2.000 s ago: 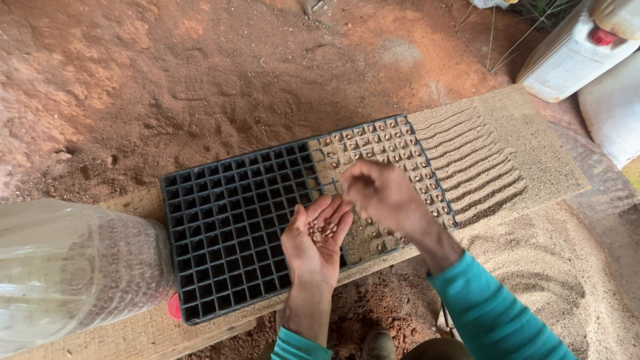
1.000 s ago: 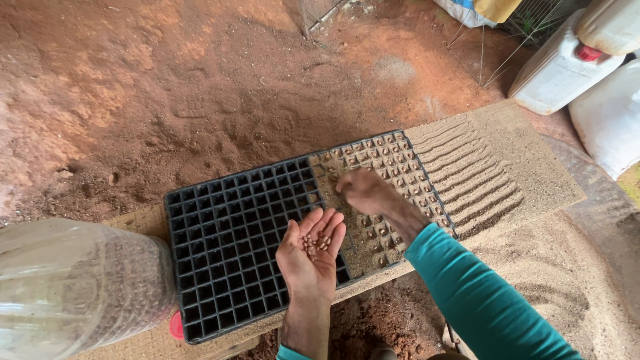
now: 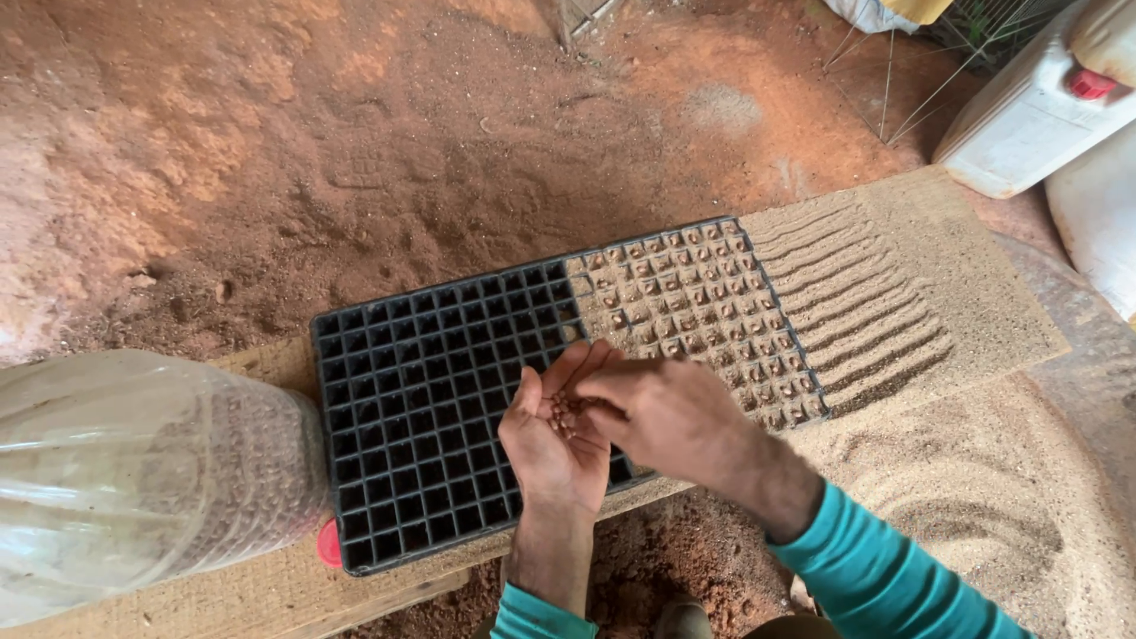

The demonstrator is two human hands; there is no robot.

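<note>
A black plastic seedling tray (image 3: 426, 390) lies on a wooden board. Its left cells look dark and unfilled; the right cells hold sandy substrate (image 3: 674, 302), most with a reddish-brown seed on top. My left hand (image 3: 559, 444), palm up and cupped over the tray's near side, holds a small pile of seeds (image 3: 565, 417). The fingers of my right hand (image 3: 674, 417) reach into that palm and touch the pile; whether a seed is pinched between them is hidden.
A large clear plastic bottle (image 3: 160, 479) of seeds lies left of the tray, by a red cap (image 3: 329, 543). Ridged sand covers the board's right end (image 3: 967, 275). Loose sand (image 3: 967, 497) lies at lower right. White jerrycans (image 3: 1021, 115) stand at upper right on the dirt floor.
My right hand has moved from over the substrate-filled cells to the seeds in my left palm. My left hand stays cupped over the tray.
</note>
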